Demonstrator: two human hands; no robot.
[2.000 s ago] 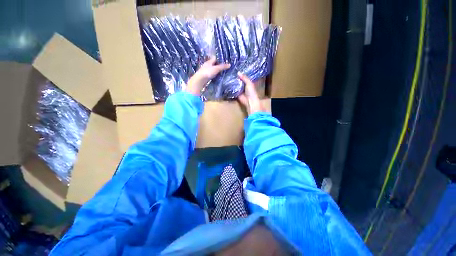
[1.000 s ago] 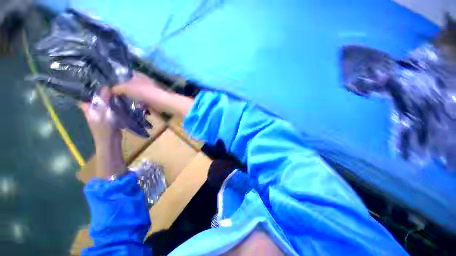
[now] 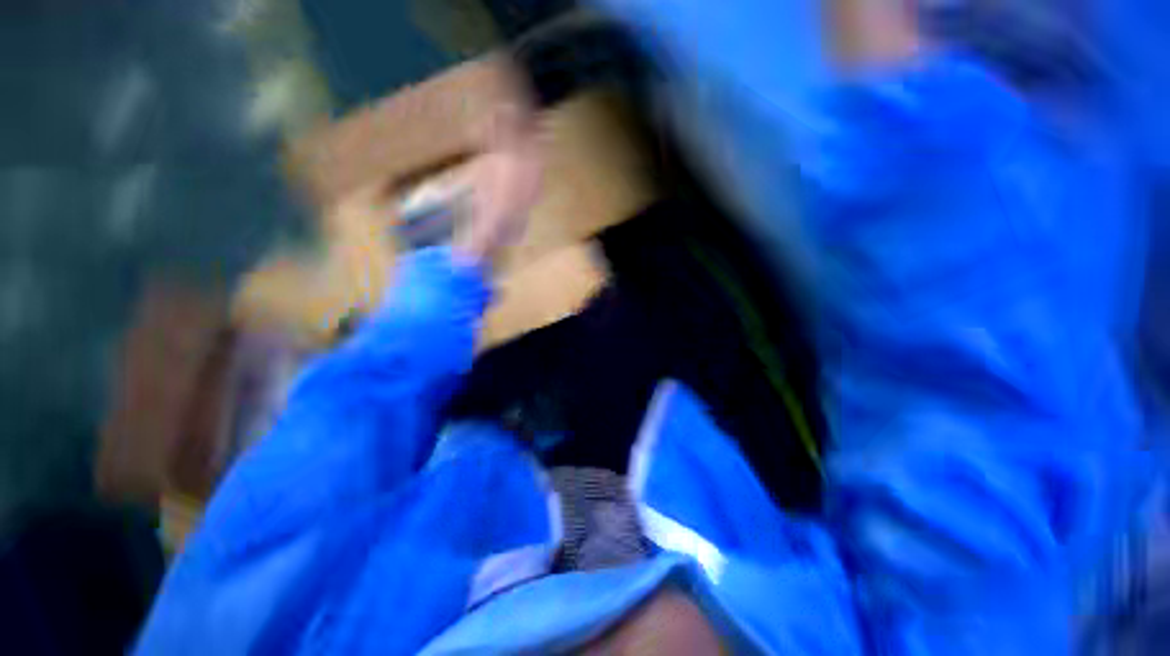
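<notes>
The frame is strongly blurred. My left hand is over an open brown carton at the upper middle; its fingers are smeared and I cannot tell whether it holds anything. A small whitish and dark patch shows beside its wrist. My right hand is at the top right, cut off by the top edge. Dark, purplish polybagged parts lie just right of it over the blue surface; I cannot tell whether it grips them.
A second brown carton with a pale, shiny patch inside stands at the left, partly behind my left sleeve. The blue table top runs along the upper right. Dark green floor shows at the left. A dark area lies between my arms.
The view has swung. My hands, together on a dark bunch of bags at the upper left one second ago, are now wide apart, the right one over at the top right.
</notes>
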